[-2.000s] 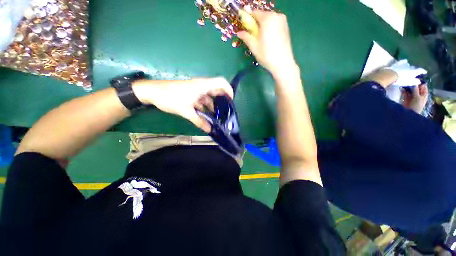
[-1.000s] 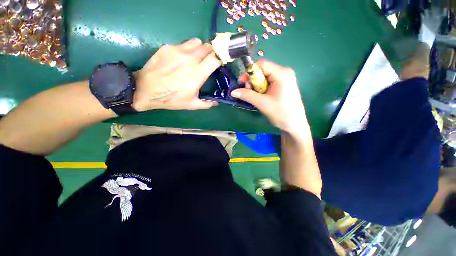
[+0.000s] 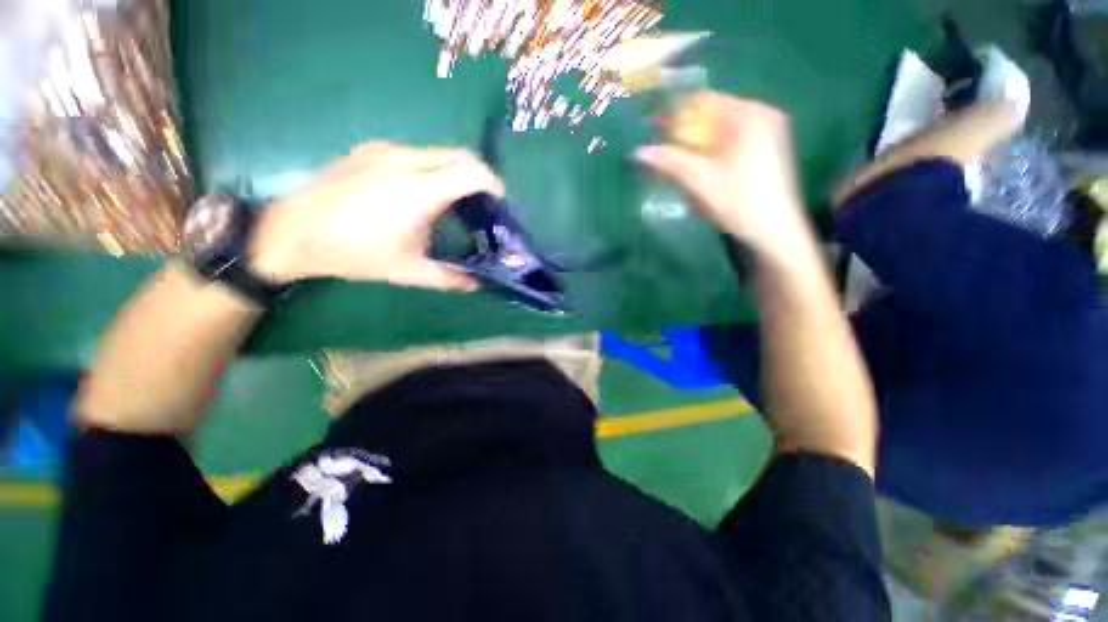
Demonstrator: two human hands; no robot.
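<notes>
The dark glossy strap part (image 3: 516,261) lies at the table's front edge, with a thin dark band reaching up from it and another to the right. My left hand (image 3: 371,219) grips its left side between thumb and fingers. My right hand (image 3: 729,152) is up and to the right of the part, apart from it, closed around the yellow handle of the mallet (image 3: 656,55). The mallet head is blurred and lies near the loose pile of copper and silver caps (image 3: 553,49). The whole frame is smeared by motion, so seated caps cannot be made out.
A clear bag of copper caps (image 3: 103,134) is at the far left of the green table (image 3: 304,85). At the right, a person's arm in a dark blue sleeve (image 3: 911,231) reaches over the table beside white sheets (image 3: 909,103) and crumpled clear plastic (image 3: 1027,182).
My right hand has moved right and away from the part with the mallet. The mallet head is off my left fingers. My left hand still holds the part, now more openly visible.
</notes>
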